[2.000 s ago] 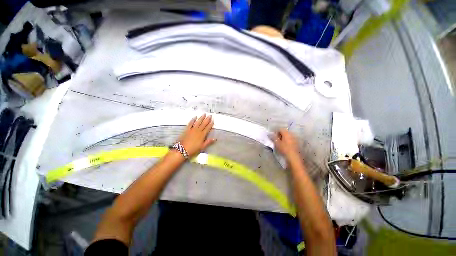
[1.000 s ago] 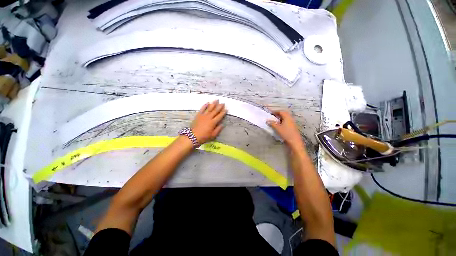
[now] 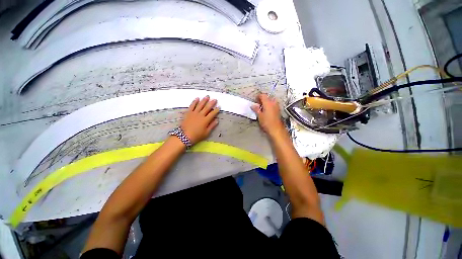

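A long curved white waistband piece (image 3: 126,102) with a thin dark lower edge lies across the pressing table. My left hand (image 3: 199,120) rests flat on it, right of its middle, fingers spread and holding nothing. My right hand (image 3: 267,112) is at its right end, thumb and fingertips closed on the end, partly covering it. A yellow translucent curved marking template (image 3: 109,156) with black handwriting lies nearer to me; my left forearm crosses over it.
White pieces (image 3: 137,31) lie stacked beyond the band, with more dark-edged ones at the far edge. A tape roll (image 3: 271,16) is at far right. The steam iron (image 3: 324,112) stands on its white rest, its hose and cord trailing right.
The view has shifted, so the table sits farther left and the iron nearer the middle. The band's right end, bent downward at my right hand two seconds ago, now lies flat. Both hands remain on the band.
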